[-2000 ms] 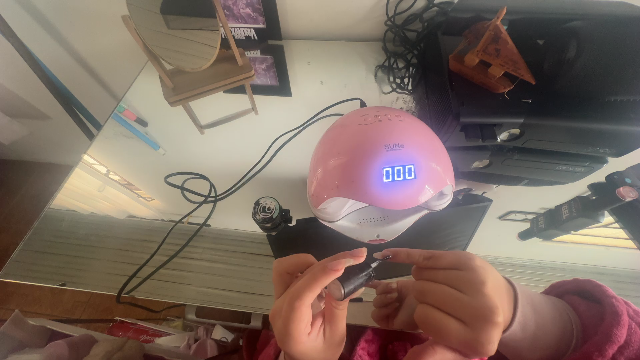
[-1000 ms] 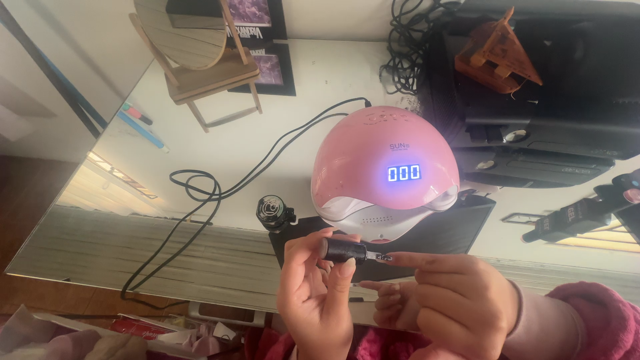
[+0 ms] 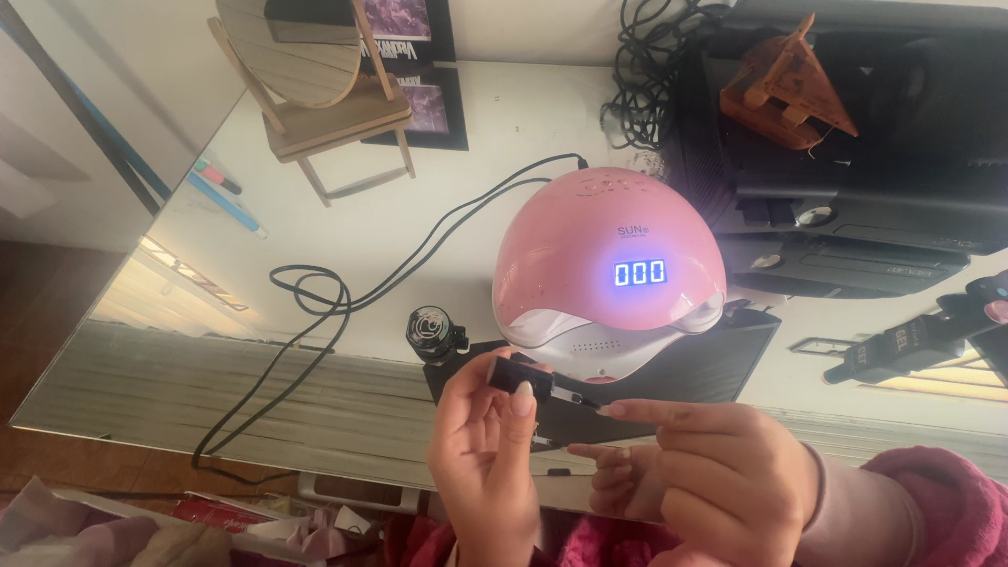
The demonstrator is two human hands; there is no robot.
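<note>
My left hand [image 3: 488, 453] pinches the black cap of a nail polish brush [image 3: 520, 378] between thumb and fingers. The brush stem slants down to the right, and its dark tip [image 3: 587, 402] is at the index fingernail of my right hand [image 3: 728, 465]. That index finger points left while the other fingers curl; nothing shows in this hand. Just above stands a pink and white dome nail lamp [image 3: 606, 252] with a lit display reading zeros. Left of the lamp is a small round black container [image 3: 431, 335]. A dark flat panel [image 3: 669, 402] lies under the lamp's front.
A black cable [image 3: 346, 303] loops over the mirror-like tabletop [image 3: 260, 378]. Upper left stands a small wooden chair-shaped stand with a round mirror [image 3: 339, 122]. Black game consoles [image 3: 866, 197] and an orange triangular object [image 3: 795, 94] are at upper right. Dark gel bottles [image 3: 906, 346] are at right.
Two seconds ago the cap sat lower with the brush pointing up to the right; now the cap is tilted the other way and the brush slants down to the right. The right index finger remains extended.
</note>
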